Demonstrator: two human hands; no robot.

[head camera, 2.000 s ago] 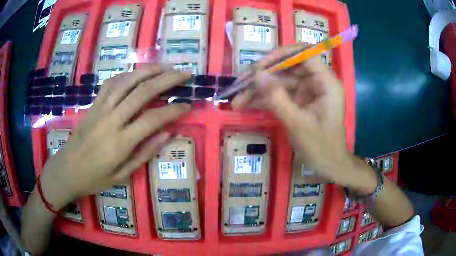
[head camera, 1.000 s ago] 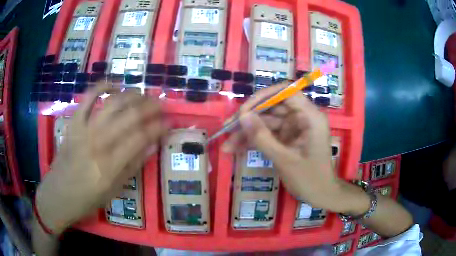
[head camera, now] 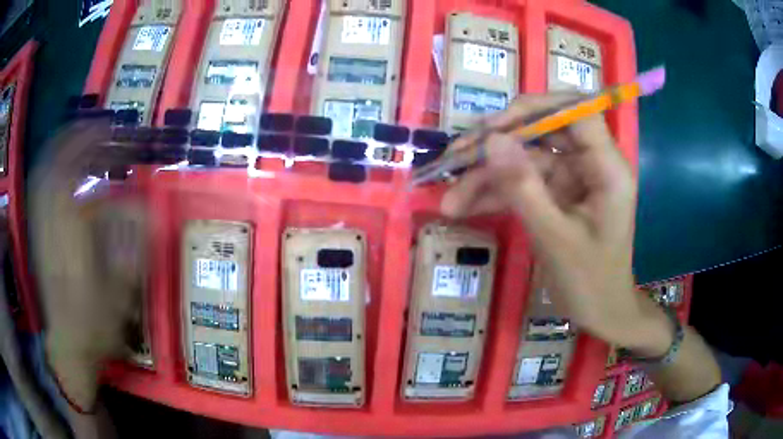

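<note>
My right hand point(head camera: 567, 180) holds the tweezers point(head camera: 567, 120), which have an orange grip and a pink end. Their tips are at the right part of the clear film point(head camera: 257, 171), by the black pads point(head camera: 348, 161). My left hand point(head camera: 86, 249) is blurred at the left, over the film's left end; its fingers cannot be made out. The film lies across the middle of the red foam tray point(head camera: 391, 283). In the near row, one phone point(head camera: 322, 317) and the phone to its right point(head camera: 451, 317) each have a black pad near the top. The phone to the left point(head camera: 217, 313) shows speaker slots and no pad.
A far row of gold phones point(head camera: 352, 51) sits in the tray's upper pockets. The dark green mat point(head camera: 704, 206) shows at right. Another tray with phones point(head camera: 670, 291) is at lower right, and a red tray edge point(head camera: 13, 171) at left. A white curved object point(head camera: 768, 103) is at the right rim.
My left hand has moved left, uncovering the film and a near-row phone. My right hand and tweezers have moved from a near-row phone's top up to the film. The tray appears shifted slightly right.
</note>
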